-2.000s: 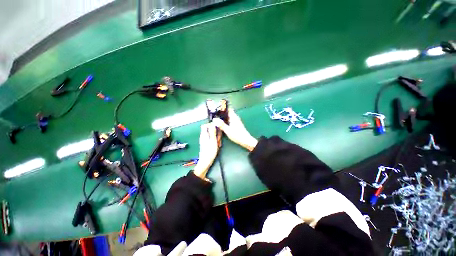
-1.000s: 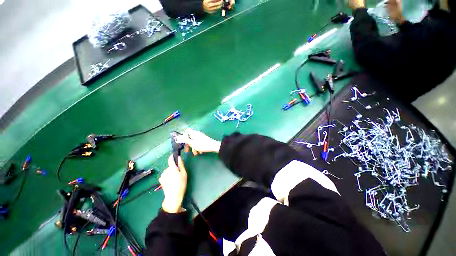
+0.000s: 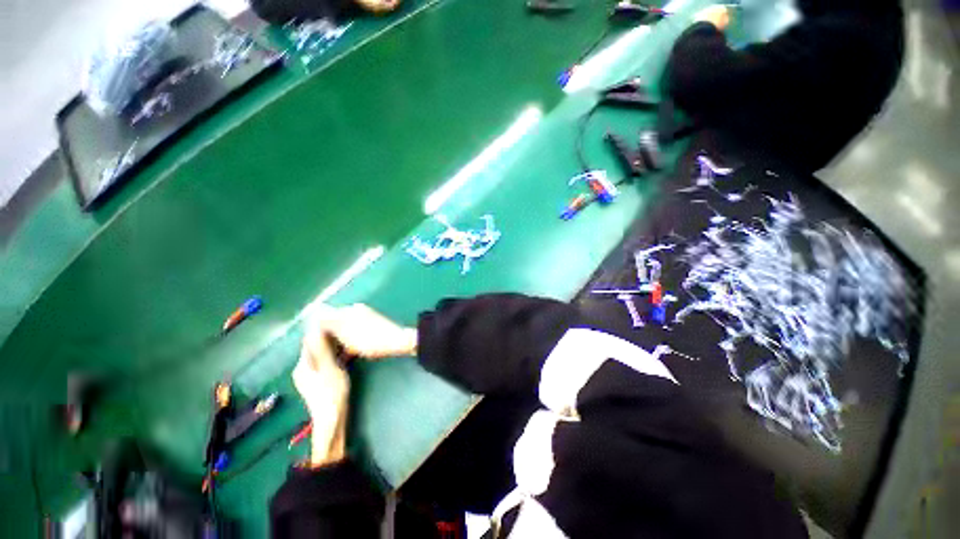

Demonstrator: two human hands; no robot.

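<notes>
My left hand (image 3: 324, 395) and my right hand (image 3: 368, 331) meet over the bench edge, left of centre. Their fingers are closed together around the black clamp, which the hands and blur hide almost wholly. A small pile of silver wire springs (image 3: 455, 244) lies on the green bench beyond my right forearm. Another black clamp (image 3: 219, 426) with a cable lies on the bench left of my left hand. A red-and-blue cable end (image 3: 243, 313) lies on the green surface beyond my hands.
A blurred heap of dark clamps (image 3: 132, 490) is at lower left. A black tray (image 3: 879, 421) with a wide silver spring heap is at right. More clamps (image 3: 630, 153) lie near a person's dark sleeve (image 3: 784, 90). A far tray (image 3: 79, 168) holds springs; another person's hand shows at the top.
The view has swung to the right, so the bench things sit further left. My hands have closed together over the clamp, which was visible between them a second ago.
</notes>
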